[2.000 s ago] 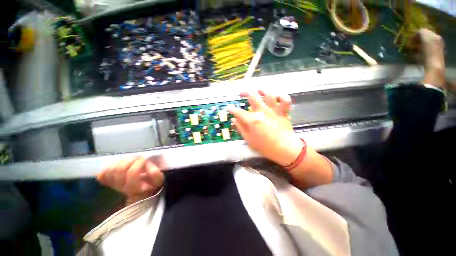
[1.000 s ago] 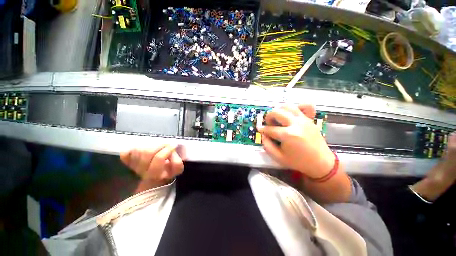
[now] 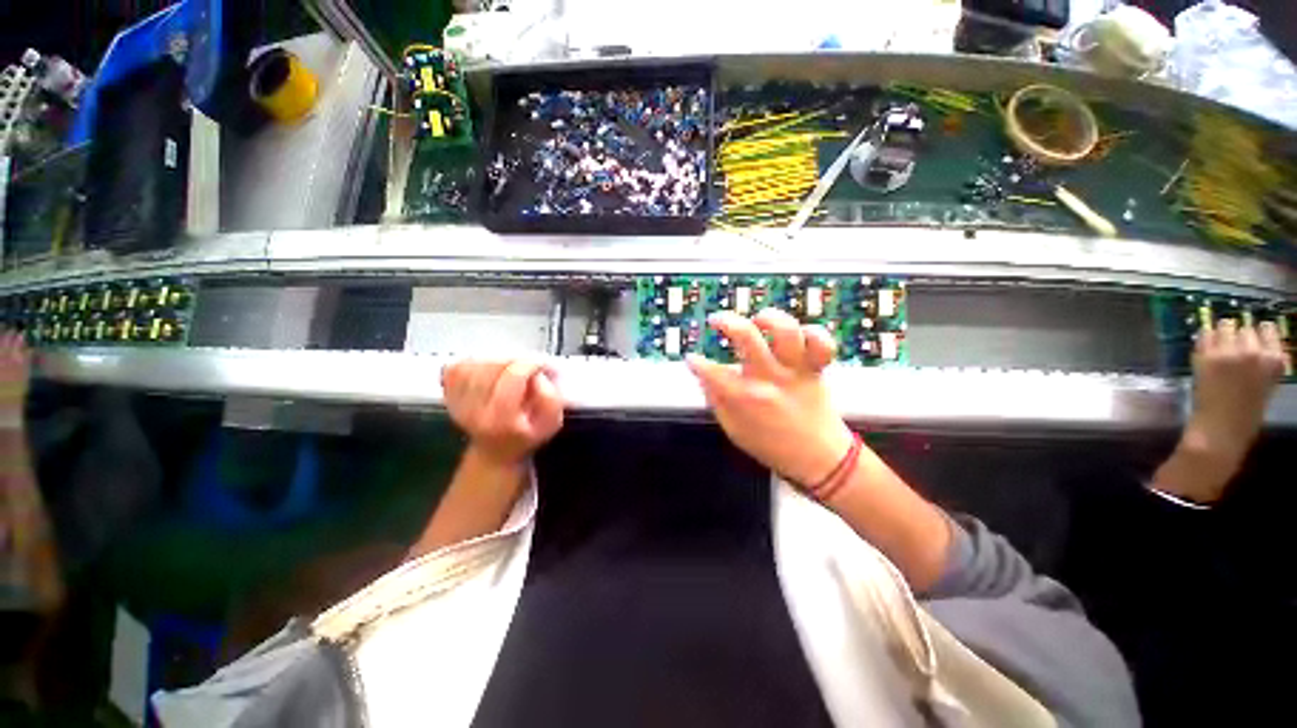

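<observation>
A green circuit board panel lies between the conveyor rails in front of me. It carries pale block parts and small dark parts. My right hand is over the panel's lower middle with fingers apart and slightly curled. No part shows in it, and it hides some of the panel. Whether the fingertips touch the board I cannot tell. My left hand is curled closed at the near rail, left of the panel. Nothing shows in it, but the inside of the fist is hidden.
A black component tray, yellow wires, a pale stick, a clear round item and a tan ring are beyond the rails. Other panels lie far left and far right. Another person's hand is at the right.
The view has shifted and shows more at the left. My right hand has drawn back from the panel, uncovering more of its blocks, and its fingers have spread. My left hand remains at the near rail.
</observation>
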